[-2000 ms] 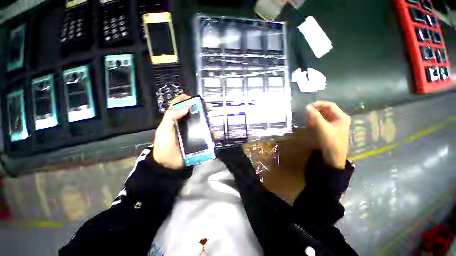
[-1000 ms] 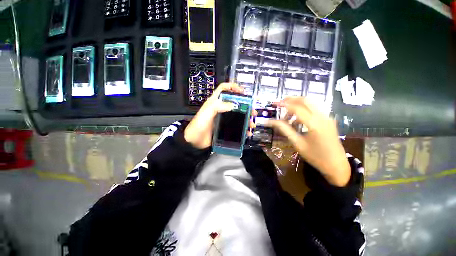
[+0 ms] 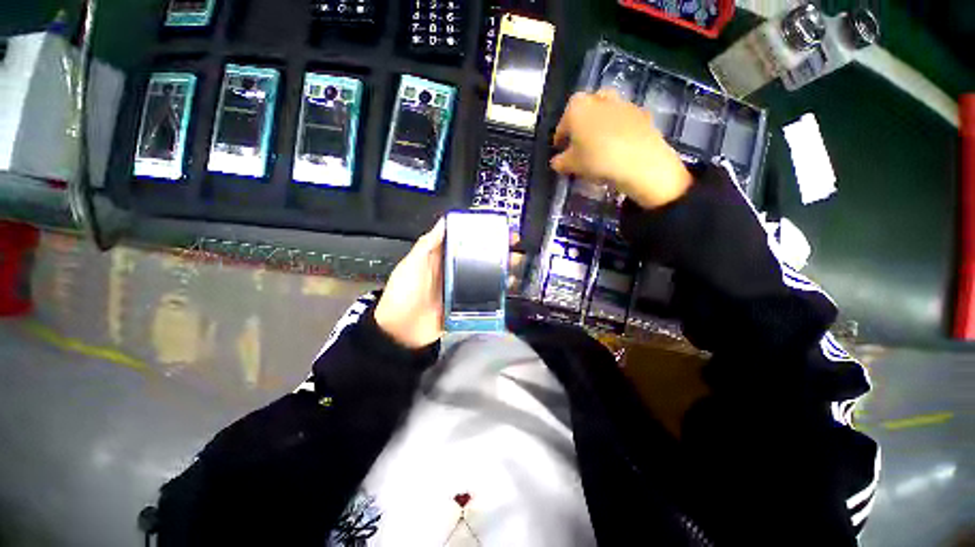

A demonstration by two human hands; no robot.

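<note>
A teal phone housing [image 3: 475,267] with a grey glassy window is held upright in my left hand [image 3: 415,291], in front of my body. My right hand [image 3: 617,144] is over the upper left part of the clear blister tray [image 3: 757,150], its fingertips curled together near the gold-framed phone half [image 3: 521,73]. I cannot tell whether the right fingertips hold a small part. The black foam tray [image 3: 289,203] holds a row of teal housings [image 3: 328,130] to the left. A keypad half [image 3: 501,176] lies below the gold-framed half.
A red parts bin [image 3: 684,13] is at the top edge, with clear bottles with round metallic tops [image 3: 802,27] to its right. A white paper strip [image 3: 809,158] and a partly hidden crumpled piece lie right of the clear tray. A white box [image 3: 41,102] is at the far left.
My right hand has moved up and away from beside the housing to over the clear tray's upper left. My left hand still holds the housing. The view has shifted.
</note>
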